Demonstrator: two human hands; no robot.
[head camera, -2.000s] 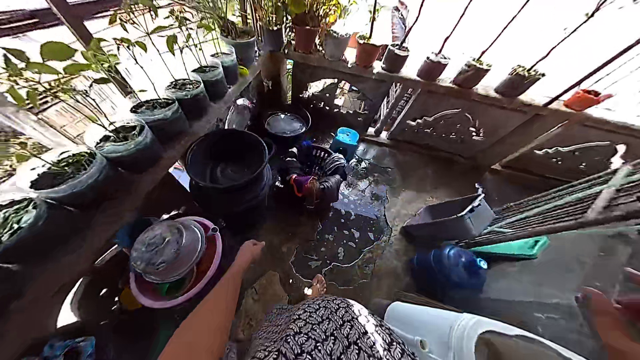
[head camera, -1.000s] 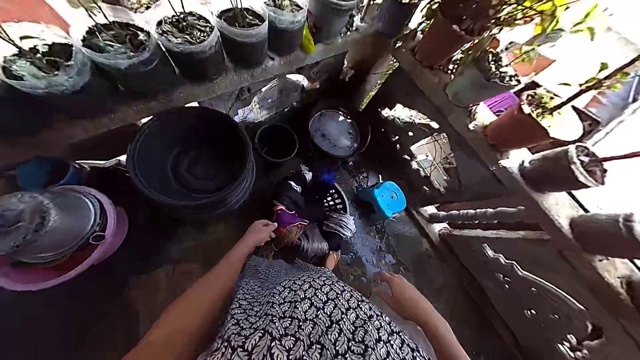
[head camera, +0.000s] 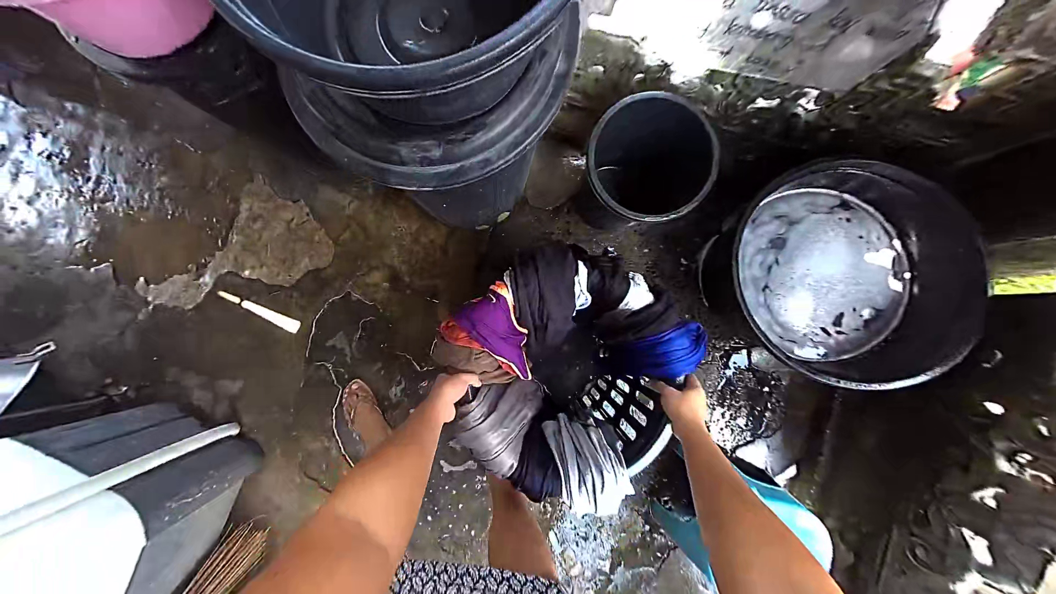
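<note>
A dark plastic laundry basket (head camera: 624, 410) with slotted holes is at the middle of the view, with twisted wet clothes (head camera: 546, 289) draped around its rim. Among them are a purple cloth with orange edging (head camera: 493, 330), a blue cloth (head camera: 667, 351) and a grey-white striped one (head camera: 587, 466). My left hand (head camera: 452, 394) grips the basket's left side, at the brown and grey clothes; its fingertips are hidden. On the right side, just below the blue cloth, my right hand (head camera: 685, 403) is closed on the rim.
Large dark tubs (head camera: 429, 157) stand beyond the basket, beside a black bucket (head camera: 653, 157). A round tub (head camera: 949, 272) at right holds a basin of cloudy water (head camera: 825, 272). A light blue plastic stool (head camera: 796, 516) is close by my right forearm. A white-handled brush (head camera: 260, 312) lies on the wet floor.
Both hands have come onto the basket; one second ago my right hand was apart from it. The view has turned and come down closer to the basket.
</note>
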